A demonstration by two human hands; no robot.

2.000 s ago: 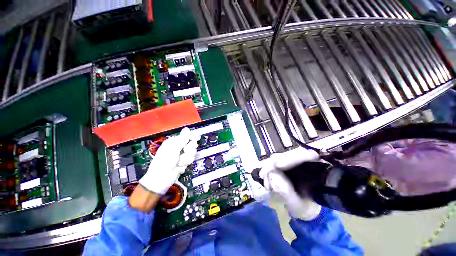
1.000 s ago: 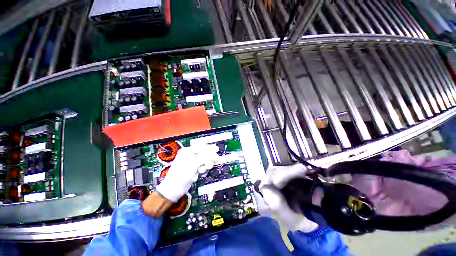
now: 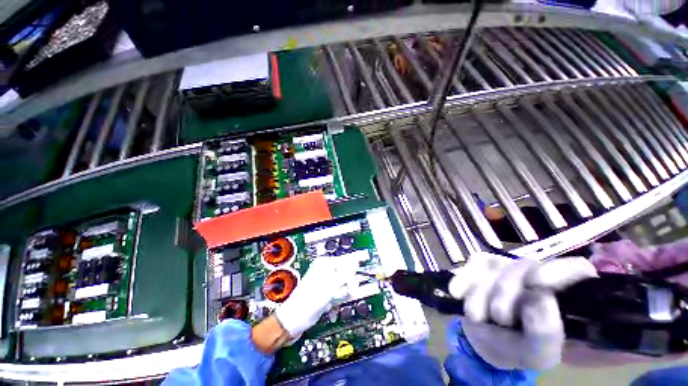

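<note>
The power board with toroids [image 3: 279, 286] sits in its metal chassis tray [image 3: 403, 305] in front of me. My gloved right hand [image 3: 513, 301] is closed around the black electric screwdriver [image 3: 426, 288], held nearly level with its nose pointing left. Its thin bit reaches over the board's right part, by my left fingertips. My gloved left hand [image 3: 324, 290] is over the middle of the board with fingers pointing right; whether it pinches anything is too small to tell. The red-orange insulating sheet [image 3: 264, 219] lies between this board and the second power board [image 3: 302, 170] behind it.
Another board [image 3: 94, 271] sits on the green pallet [image 3: 166, 226] at left. A closed silver unit [image 3: 226, 79] stands on the far conveyor. Metal rollers [image 3: 520, 181] run to the right. A parts bin [image 3: 72, 34] is at upper left. A pink sleeve [image 3: 641, 256] shows at right.
The view has tilted up, so the parts bin shows. The screwdriver has turned flatter, and its bit now points over the board. My left fingertips have moved rightward to meet it.
</note>
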